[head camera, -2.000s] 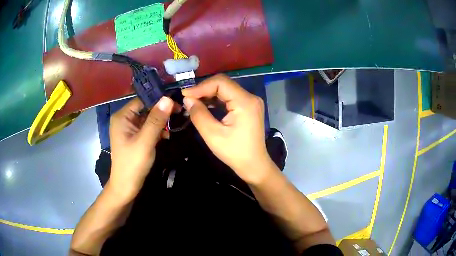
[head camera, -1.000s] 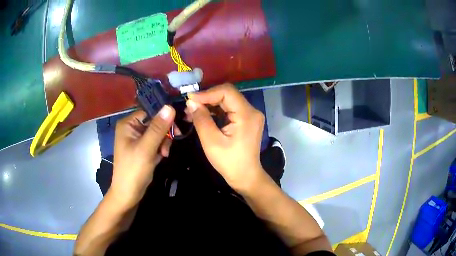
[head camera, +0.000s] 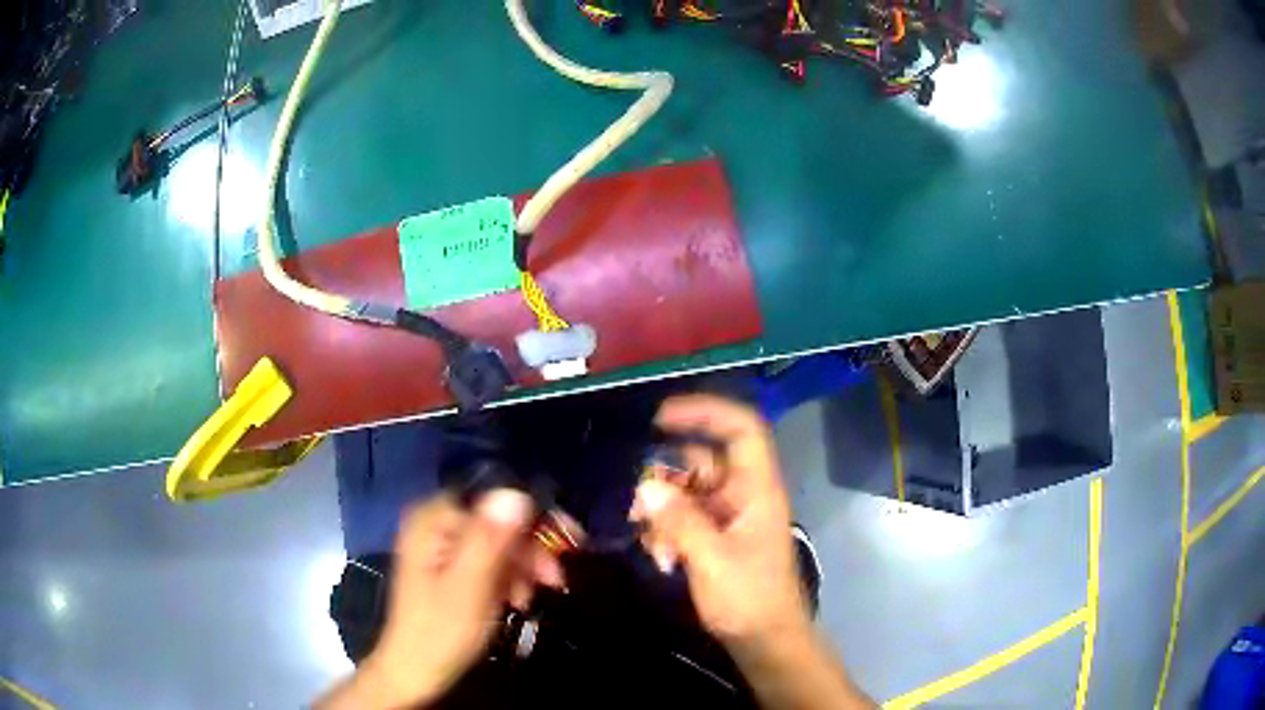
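My left hand (head camera: 465, 569) and my right hand (head camera: 715, 527) are blurred, held over my dark lap below the bench edge. A small wire harness (head camera: 558, 533) with red and orange wires runs between them; its ends are in my fingers and mostly hidden. The black test connector (head camera: 479, 375) lies at the red mat's front edge, apart from my hands. The white test connector (head camera: 563, 368) lies to its right, below its yellow wires (head camera: 543, 301), with nothing visible plugged in.
Cream leads (head camera: 289, 167) cross the green bench (head camera: 888, 194) to the red mat (head camera: 638, 264). A green label (head camera: 459, 251) and yellow clip (head camera: 233, 430) are there. One loose harness (head camera: 187, 132) lies left, a harness pile (head camera: 832, 35) at the back. A grey bin (head camera: 1034, 416) stands below right.
My hands have moved down and away from both test connectors, with the small harness in them. The connectors now lie free at the mat edge. The view has shifted to show more of the bench.
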